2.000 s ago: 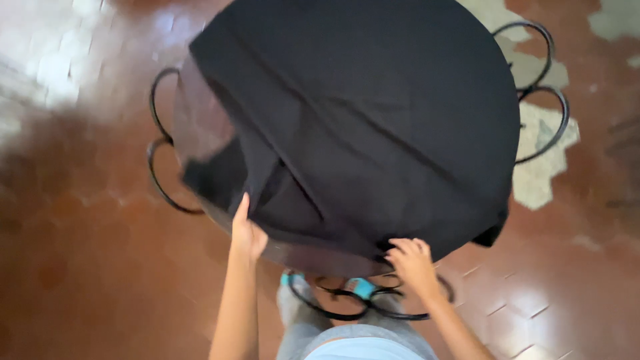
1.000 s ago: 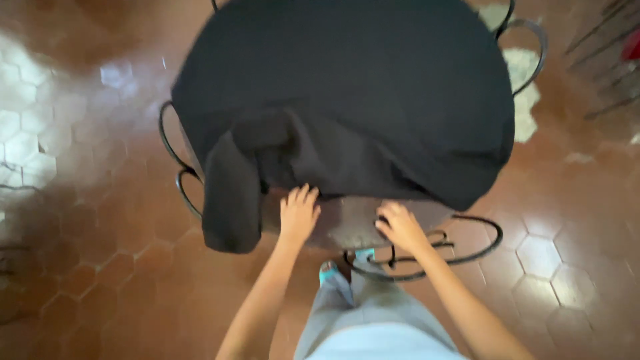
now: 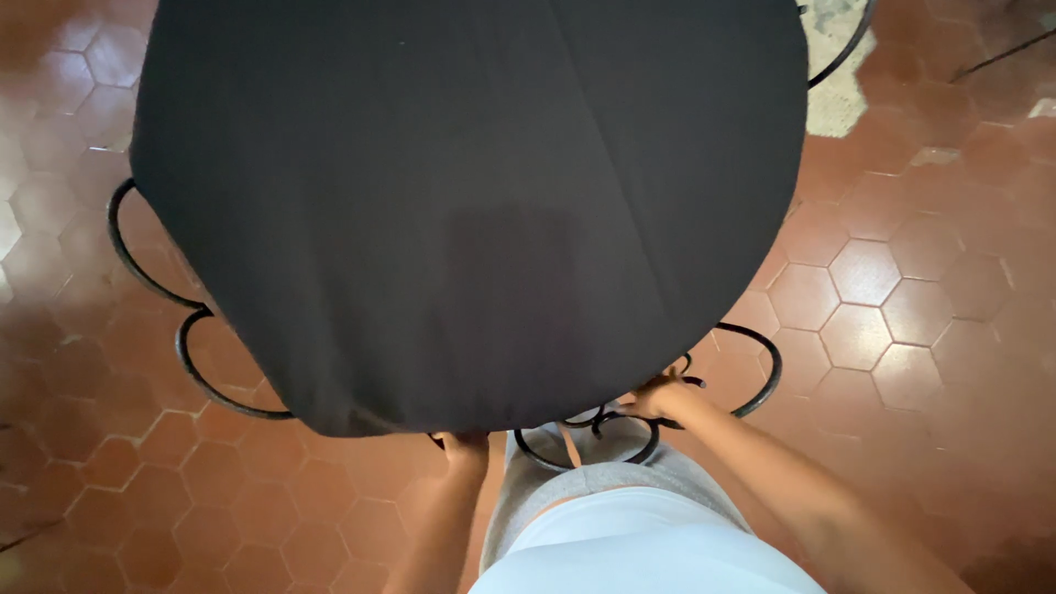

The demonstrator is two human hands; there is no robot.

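Note:
A black cloth [image 3: 462, 190] lies spread over a round table, its front edge hanging at the near rim with small creases there. My left hand [image 3: 464, 445] is at the near edge, its fingers hidden beneath the cloth. My right hand [image 3: 656, 398] is at the near right edge, its fingertips partly hidden under the cloth beside the black metal scrollwork. Whether either hand grips the cloth cannot be seen. A faint crease runs down the right half of the cloth.
Curved black metal scrolls [image 3: 186, 363] stick out at the left, and another black metal loop [image 3: 771, 363] at the near right. Reddish hexagonal floor tiles [image 3: 858, 289] surround the table, with a pale patch [image 3: 835, 82] at upper right. My legs stand close to the near scrollwork.
The cloth, bunched at the near side one second ago, now reaches over the near edge and covers the tabletop seen bare there before. Both hands have gone from the tabletop to below the cloth's edge.

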